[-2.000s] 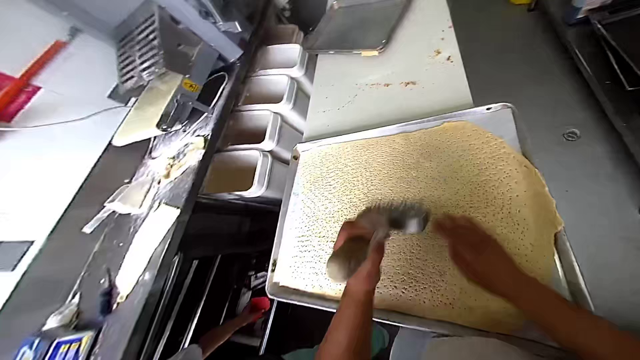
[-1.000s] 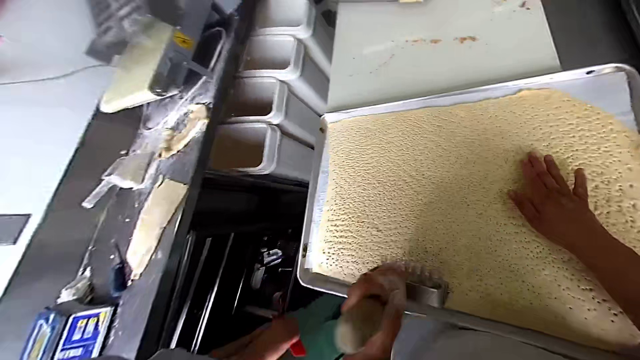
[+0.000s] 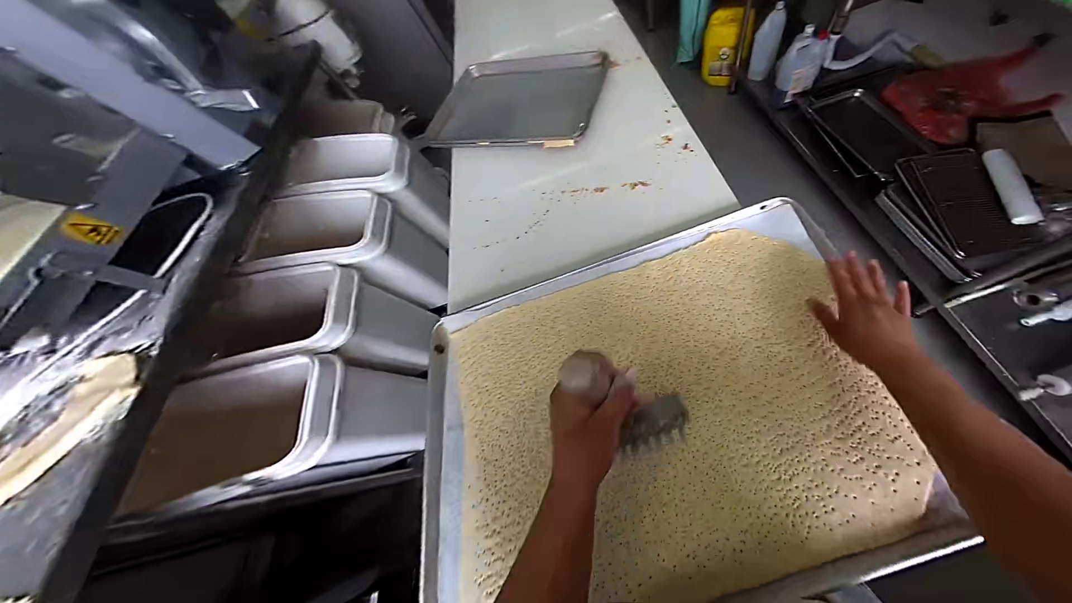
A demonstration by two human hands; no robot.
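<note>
A sheet of dough (image 3: 712,352) pricked all over with small holes lies in a large metal baking tray (image 3: 434,469). My left hand (image 3: 586,410) grips the handle of a spiked dough docker (image 3: 657,421), whose blurred spikes are at the dough's surface left of the middle. My right hand (image 3: 867,314) has its fingers spread and holds nothing; it is over the tray's right edge, and whether it touches the dough I cannot tell.
Several grey bins (image 3: 322,419) line the left, beside a floury counter (image 3: 75,519). Behind the dough tray, an empty baking tray (image 3: 523,100) lies on a white worktop (image 3: 578,218) with crumbs. A rack (image 3: 846,193) at right holds trays and bottles. A yellow container (image 3: 722,46) stands farther back.
My left hand has moved the docker from the dough's near edge farther onto the sheet. My right hand has shifted from the dough's surface to the tray's right edge. The view has swung noticeably.
</note>
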